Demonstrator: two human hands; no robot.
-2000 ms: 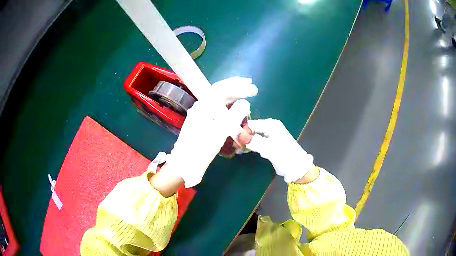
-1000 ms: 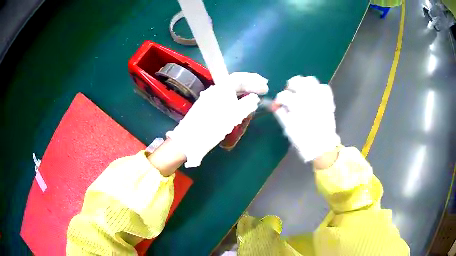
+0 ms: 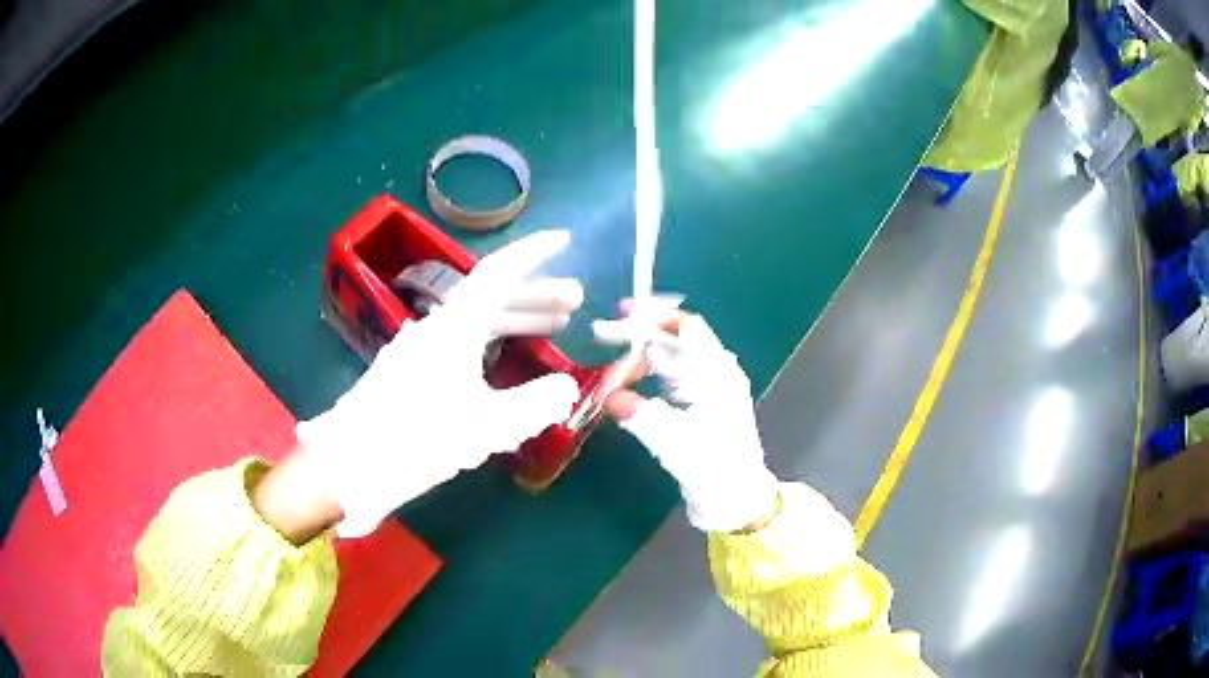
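A red tape dispenser (image 3: 361,272) with a grey roll (image 3: 427,281) inside stands on the green bench. My left hand (image 3: 444,384), in a white glove, is over the dispenser with its fingers apart and holds nothing visible. My right hand (image 3: 690,417), gloved with some bare fingertips, is at the dispenser's front end, its fingers around a thin clear piece of tape (image 3: 597,397). A long white strip (image 3: 644,159) rises from my right fingertips to the top of the picture.
A pale ring (image 3: 479,183) lies behind the dispenser. A red mat (image 3: 159,450) lies at left, with a small white tag (image 3: 51,464) at its edge. People in yellow smocks (image 3: 1008,80) are at top right, beside a grey floor with a yellow line (image 3: 948,351).
My left hand has let go of the white strip and opened. My right hand has moved back left to the dispenser's front. The strip now stands upright at my right fingertips.
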